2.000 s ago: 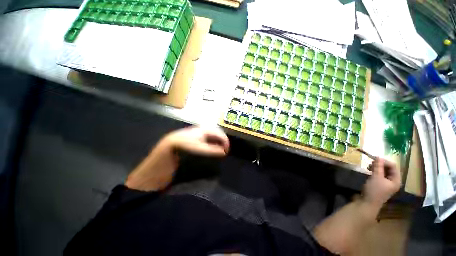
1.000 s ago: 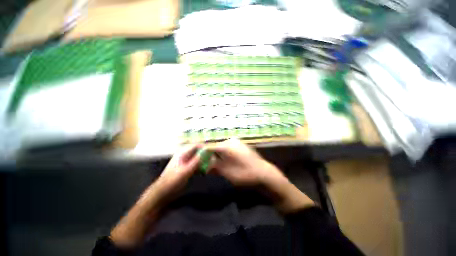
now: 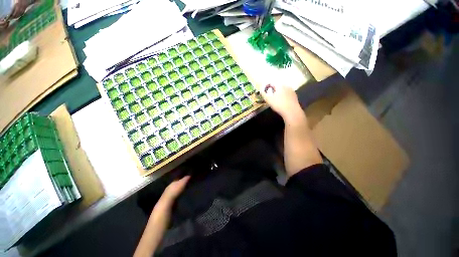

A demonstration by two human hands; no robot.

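A grid of small green squares (image 3: pixel 173 95) with pale edges lies in close rows on a brown cardboard sheet (image 3: pixel 183 152). My right hand (image 3: pixel 283 100) is at the grid's right near corner, fingertips together low over the bench. A small dark spot shows at the fingertips; whether they hold something is unclear. My left hand (image 3: pixel 176 187) is low, below the bench's near edge, small and blurred. Its fingers are hard to make out. A shaggy green bundle (image 3: pixel 272 44) lies beyond my right hand.
A layered stack of green squares (image 3: pixel 34 145) with white paper on top stands at left. Loose papers (image 3: pixel 136 37) lie behind the grid. A blue cup (image 3: pixel 255 7) and printed sheets (image 3: pixel 329 37) are at back right. Large cardboard (image 3: pixel 360 145) lies below the bench. Another person's hand (image 3: pixel 15 7) shows top left.
The view has turned, so the bench looks tilted. My hands, together around a small green piece one second ago, are now apart. My right hand has moved to the grid's right corner.
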